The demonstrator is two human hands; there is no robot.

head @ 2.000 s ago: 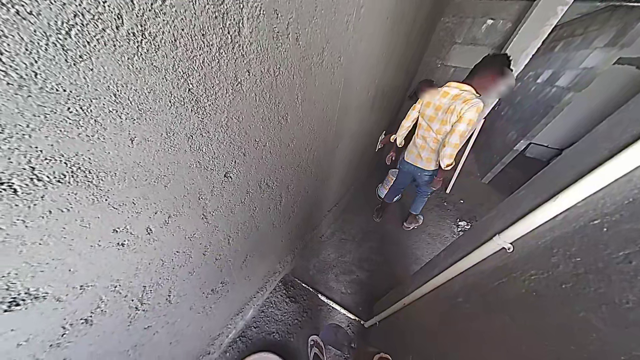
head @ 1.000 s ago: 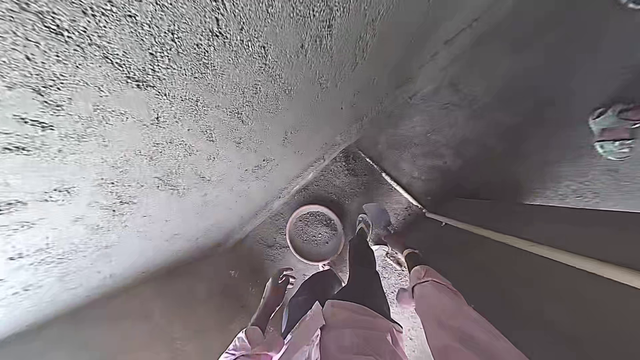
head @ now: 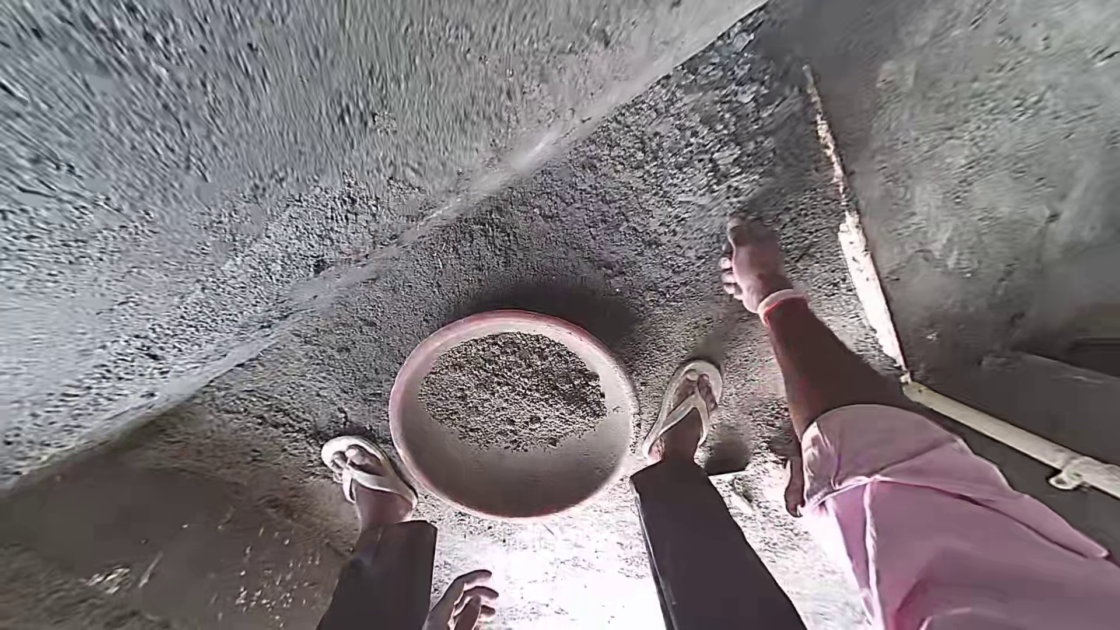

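My right hand (head: pixel 754 264), with a band at the wrist and a pink sleeve, reaches over the rough floor beyond my right foot. Its fingers are curled; whether they hold anything cannot be told. At the bottom edge, my left hand (head: pixel 464 602) shows loosely bent, parted fingers and holds nothing. A round basin with a reddish rim (head: pixel 623 385) rests on the floor between my feet. Grainy grey-brown material, like sand or dry mortar (head: pixel 512 389), partly fills it. Neither hand touches the basin.
My sandalled feet (head: pixel 372 477) (head: pixel 687 407) stand on either side of the basin. A rough plastered wall (head: pixel 219 131) rises at the upper left. At the right are another wall (head: pixel 1006 175), a pale strip along its base (head: pixel 866 271) and a pale pipe (head: pixel 989 420) with a clip.
The view has swung down from a passage with people to the floor. Since one second ago, my right hand has moved away from beside my foot, farther out over the floor.
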